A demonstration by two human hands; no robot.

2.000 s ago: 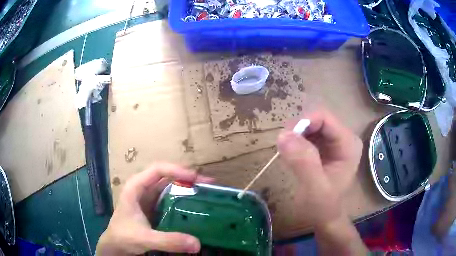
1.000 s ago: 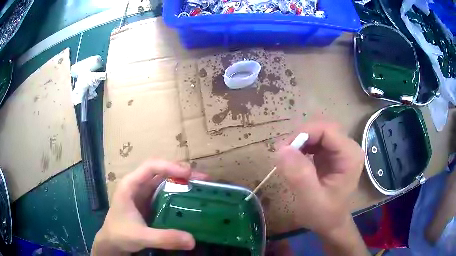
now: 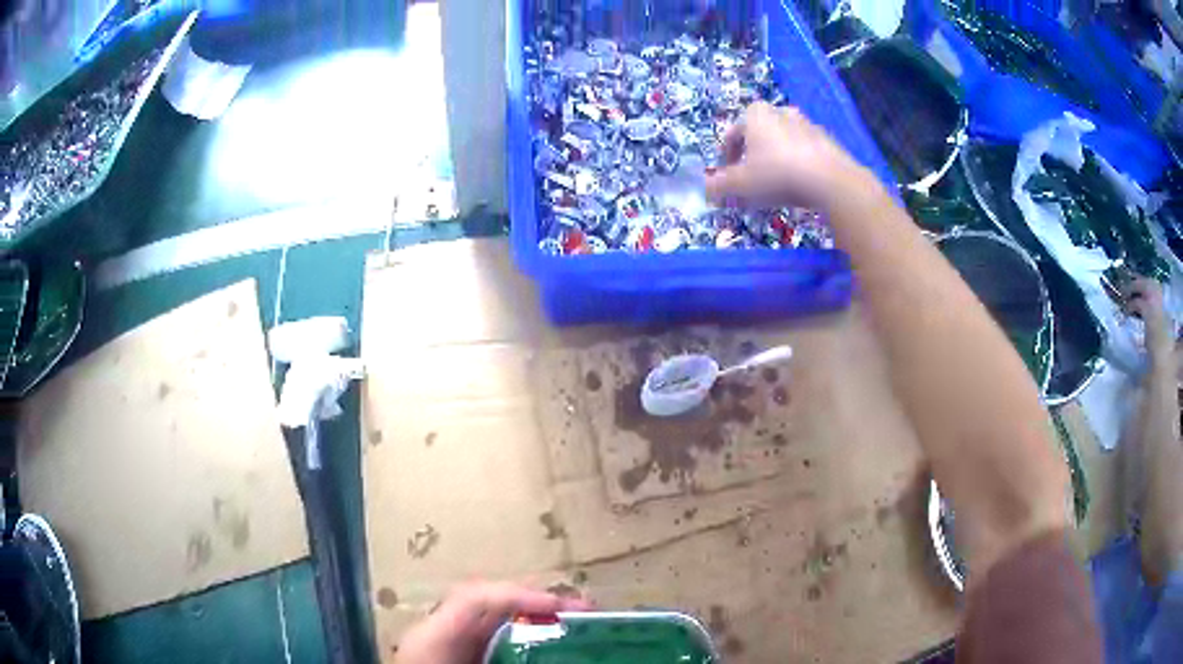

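Note:
My left hand (image 3: 454, 629) holds the glossy green housing (image 3: 610, 638) at the bottom edge, both cut off by the frame. A red and silver trim piece (image 3: 535, 630) shows at the housing's upper left corner. My right hand (image 3: 775, 158) reaches into the blue bin (image 3: 694, 288) over many silver and red trim pieces (image 3: 642, 130). Its fingertips are bent together; whether they grip a piece cannot be told. The swab (image 3: 752, 363) rests in the small translucent cup (image 3: 677, 385) on the stained cardboard (image 3: 480, 428).
A mallet with a cloth-wrapped head (image 3: 314, 376) lies between the main and the left cardboard (image 3: 143, 454). Other housings (image 3: 992, 292) stand at right, partly behind my forearm, and at left (image 3: 39, 597). A tray of small parts (image 3: 78, 143) is at upper left. Another person's hand (image 3: 1148, 311) is at far right.
The view has tilted up toward the bin. My right hand has left the swab in the cup and moved into the bin. My left hand and the housing now sit lower in view.

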